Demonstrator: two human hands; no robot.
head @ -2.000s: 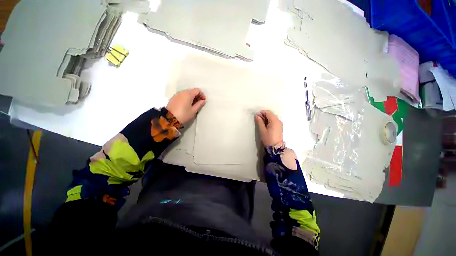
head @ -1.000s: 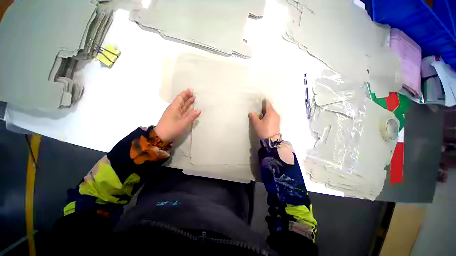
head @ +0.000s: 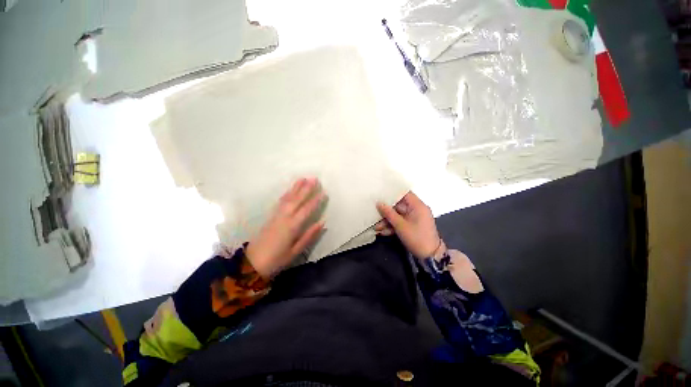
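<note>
A pale grey cut panel [head: 280, 128] lies flat on top of a panel stack [head: 168, 147] in front of my body. My left hand [head: 292, 227] rests on the panel's near part with its fingers extended and apart. My right hand [head: 407, 223] pinches the panel's near right corner between thumb and fingers. A lower ply shows under the near edge between my hands. How many plies lie beneath cannot be told.
Notched shaped panels [head: 23, 189] lie left, beside a yellow-tagged clip [head: 86, 168]. More panels [head: 174, 38] lie beyond. A pen [head: 405, 57], clear plastic bag [head: 485, 83] and tape roll [head: 572, 39] lie right. A red, green and white strip [head: 608, 83] is at the table's right end.
The view has turned and shifted. The panel now lies slanted, with a corner towards my body. My right hand has moved to that near right corner; my left hand has moved onto the panel's near part.
</note>
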